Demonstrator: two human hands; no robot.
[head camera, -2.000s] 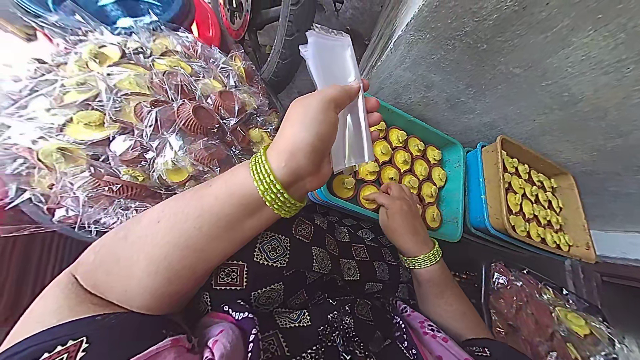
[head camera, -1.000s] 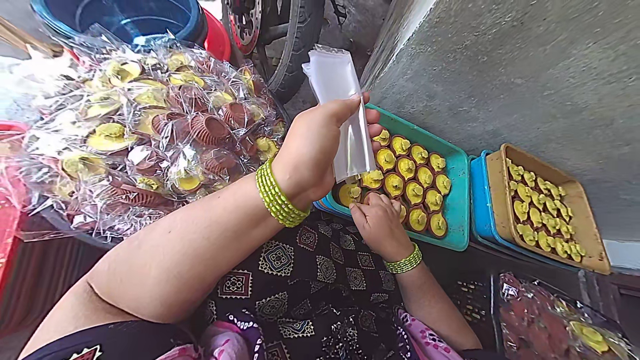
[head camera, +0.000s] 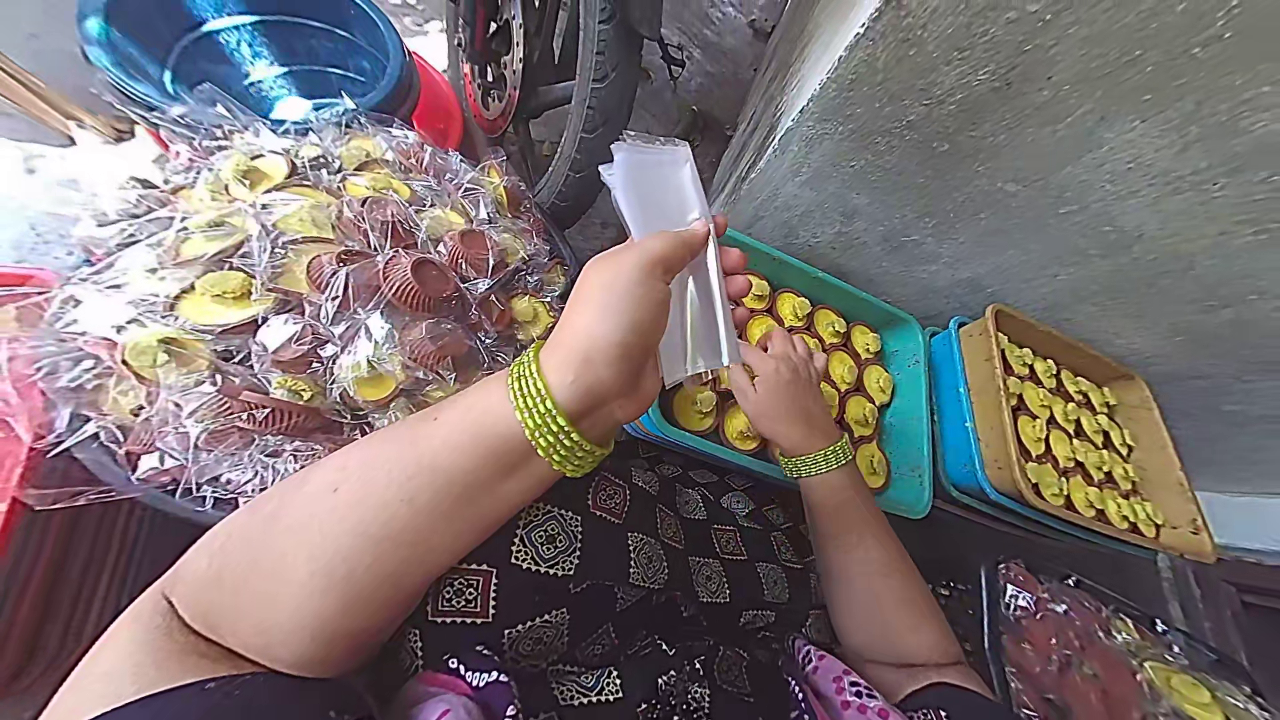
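Note:
My left hand (head camera: 625, 325) grips a stack of clear plastic bags (head camera: 665, 200) between thumb and fingers, over the near left part of a green plastic tray (head camera: 905, 400). My right hand (head camera: 790, 390) is at the lower end of the bags, its fingers bent; whether they pinch a bag is unclear. Under and around both hands, the tray holds rows of small round brown pieces with yellow tops (head camera: 860, 412). To the left, a large heap of similar brown and yellow pieces, wrapped in clear plastic (head camera: 420, 283), fills a dark tub (head camera: 120, 490).
A tan tray (head camera: 1180, 500) of yellow-topped pieces sits on blue trays (head camera: 960, 410) at right. More wrapped pieces (head camera: 1080, 650) lie lower right. A blue tub (head camera: 280, 60), a red container (head camera: 435, 105) and a motorcycle wheel (head camera: 600, 110) stand behind. A grey wall (head camera: 1050, 170) borders the right.
My right hand has moved from the yellow-topped pieces in the tray to the lower end of the bags. My left hand keeps its hold on the bags. The view has shifted slightly.

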